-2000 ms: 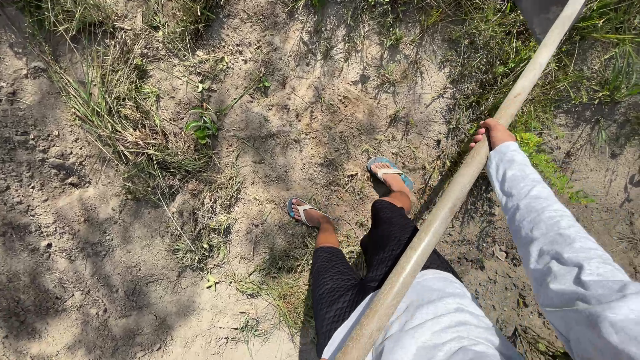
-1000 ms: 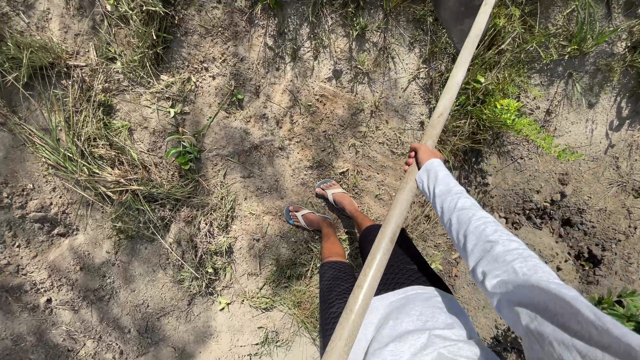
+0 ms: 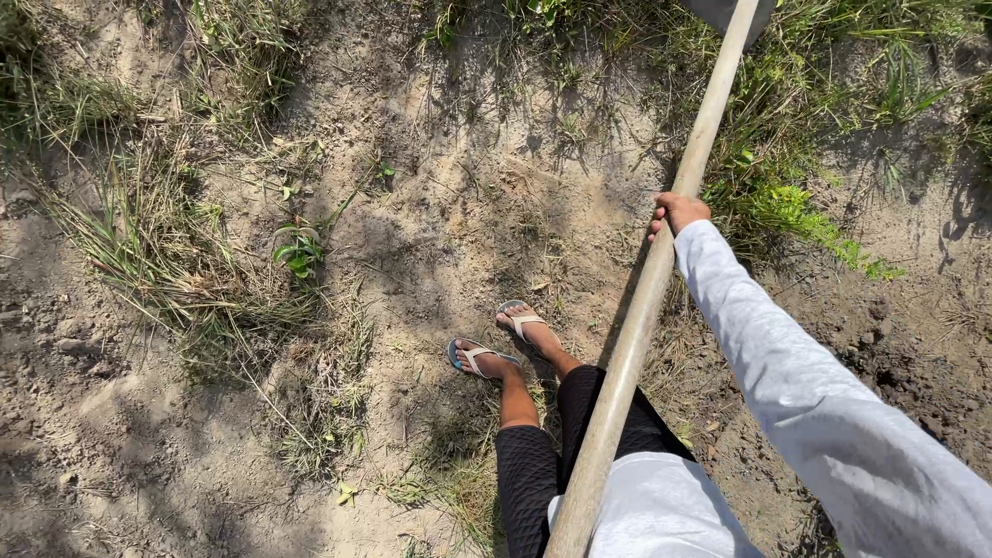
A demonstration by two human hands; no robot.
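My right hand is closed around a long pale wooden pole handle, right of the frame's middle. The handle slants from the bottom edge, in front of my shirt and shorts, up to the top edge. At its upper end is part of a dark grey flat blade, cut off by the frame. Below the hand, the handle's lower end runs out of view. My left hand is not in view.
I stand in flip-flops on dry sandy soil. Clumps of grass lie to the left, a small leafy plant beside them. More grass and a bright green weed grow right of the handle. Dark loose soil lies at right.
My feet have moved closer together than two seconds ago. The right hand has kept its grip on the handle, which now stands somewhat steeper in view. The view has shifted.
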